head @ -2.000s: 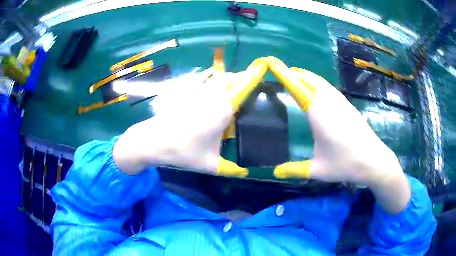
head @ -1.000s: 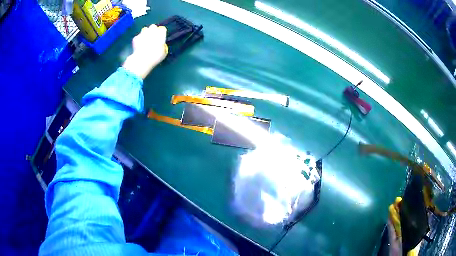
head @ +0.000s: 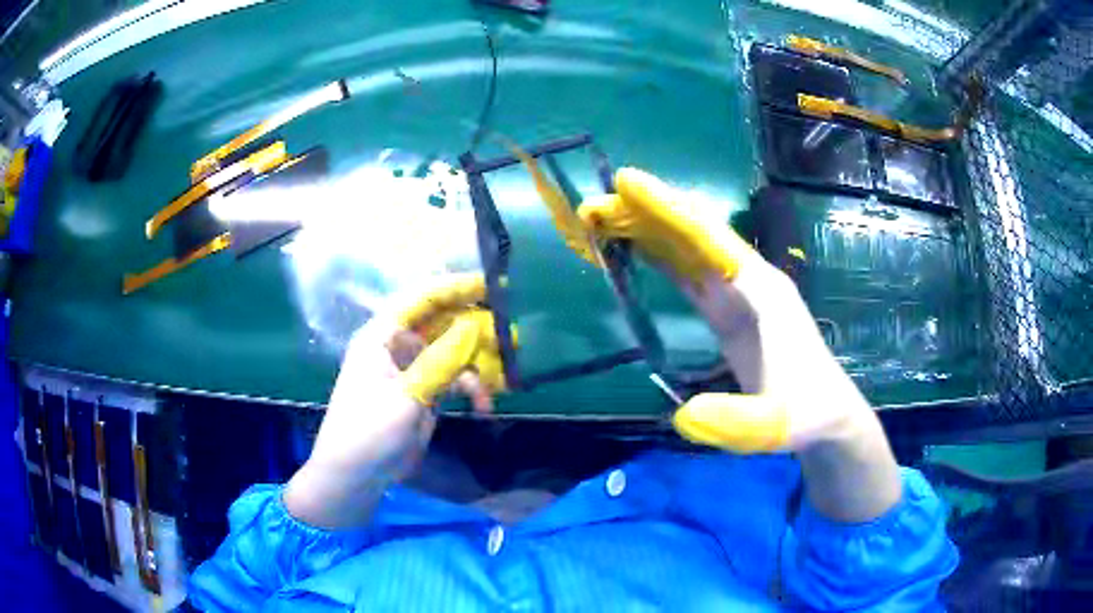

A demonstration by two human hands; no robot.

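Note:
My left hand [head: 414, 377], with yellow finger cots, pinches the left side of a black open-centred frame [head: 505, 287] above the bench edge. My right hand [head: 743, 317] is at the frame's right side. It holds a thin dark display module seen nearly edge-on, with an orange flex cable [head: 553, 199] rising to the upper left. The module and the frame's right side overlap, so I cannot tell whether they are joined. The right thumb is apart from the index finger, below the module.
Panels with flex cables [head: 216, 189] and spare black frames [head: 119, 127] lie at left. A bright glaring sheet [head: 372, 246] lies mid-bench. A blister tray [head: 863, 275] with panels is at right. A panel tray [head: 90, 479] is below the bench edge. A blue bin [head: 26, 180] stands far left.
My left hand has come back from the spare frames at far left with a frame. My right hand has come from the right side to mid-bench with a module. The view has turned.

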